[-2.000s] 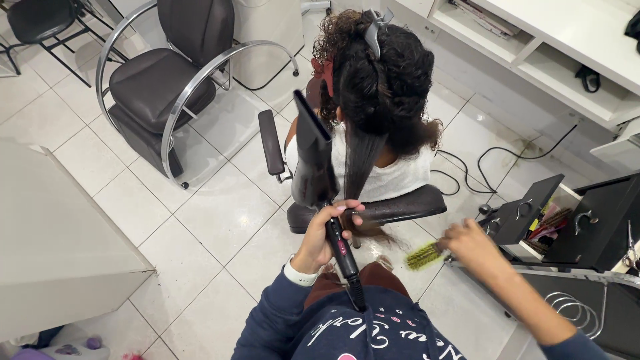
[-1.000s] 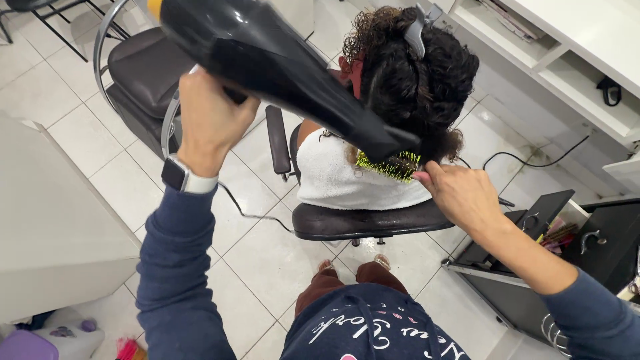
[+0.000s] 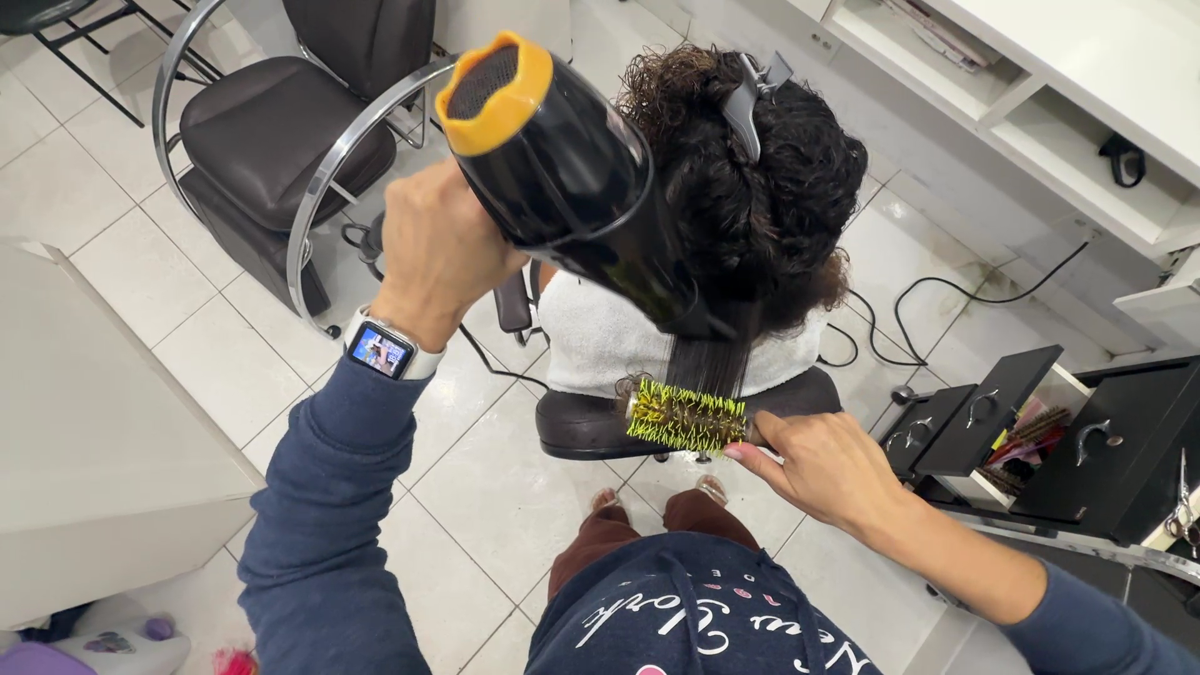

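My left hand point(image 3: 445, 239) grips the handle of a black hair dryer point(image 3: 572, 187) with an orange rear ring. The dryer's nozzle points down at a straight section of dark hair point(image 3: 708, 364) that hangs from the head of a seated person point(image 3: 750, 187). My right hand point(image 3: 820, 459) holds a round brush with yellow-green bristles point(image 3: 687, 415) by its handle; the ends of that hair section lie at the brush. A grey hair clip point(image 3: 745, 108) pins up curly hair on top of the head. A white towel point(image 3: 600, 337) covers the person's shoulders.
The person sits in a dark salon chair point(image 3: 572, 427). Another padded chair point(image 3: 281, 141) with chrome arms stands at upper left. At right is a black trolley point(image 3: 1106, 450) with an open drawer of brushes and scissors. A white shelf unit point(image 3: 1022, 94) and a cable point(image 3: 994, 298) are at upper right.
The dryer, earlier upright low near my body, was raised to the hair. Since one second ago, the brush has moved down away from the head, along the hair.
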